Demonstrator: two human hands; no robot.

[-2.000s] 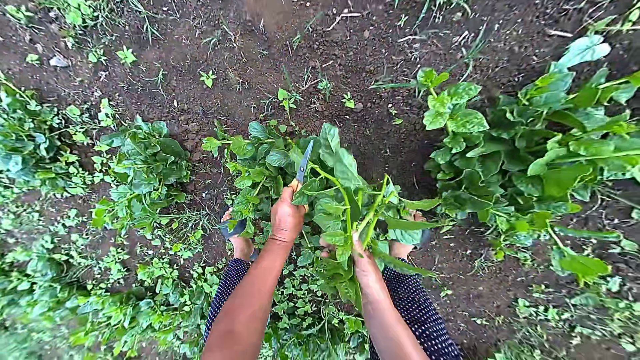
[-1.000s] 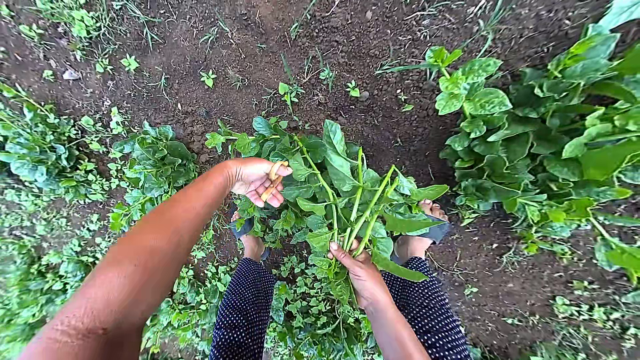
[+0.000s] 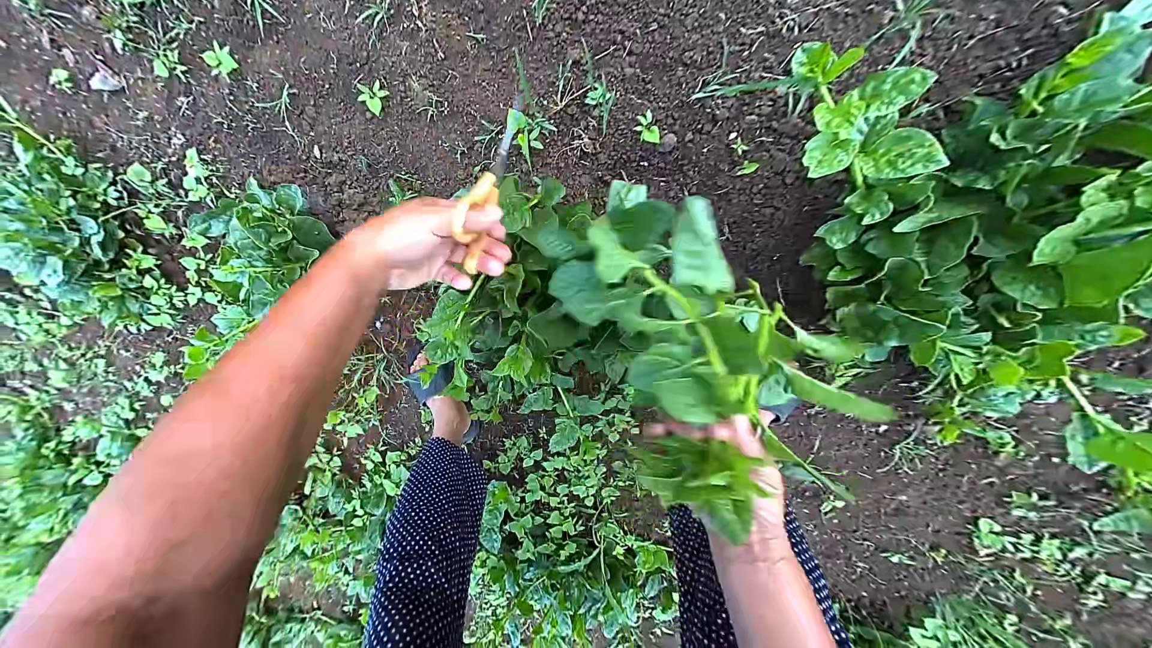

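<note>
On the left, my left hand has its fingers through the yellow-orange handles of a pair of scissors, whose dark narrow blades point up over the soil. My right hand, right of centre, grips a bunch of cut leafy greens by thick green stems. Broad leaves spread above that hand, and more leaves, blurred, hang over its palm and hide part of the fingers. Between and behind both hands grows a low leafy plant in the ground.
Brown soil with small weeds runs across the top. A large clump of leafy plants stands at right, and more plants grow at left. My sandalled feet and legs in dotted dark trousers are below, with low weeds between them.
My left hand has moved up and left from beside the bunch, where it was two seconds ago, with the scissors in it. My right hand has shifted right with the bunch, whose leaves have swung about.
</note>
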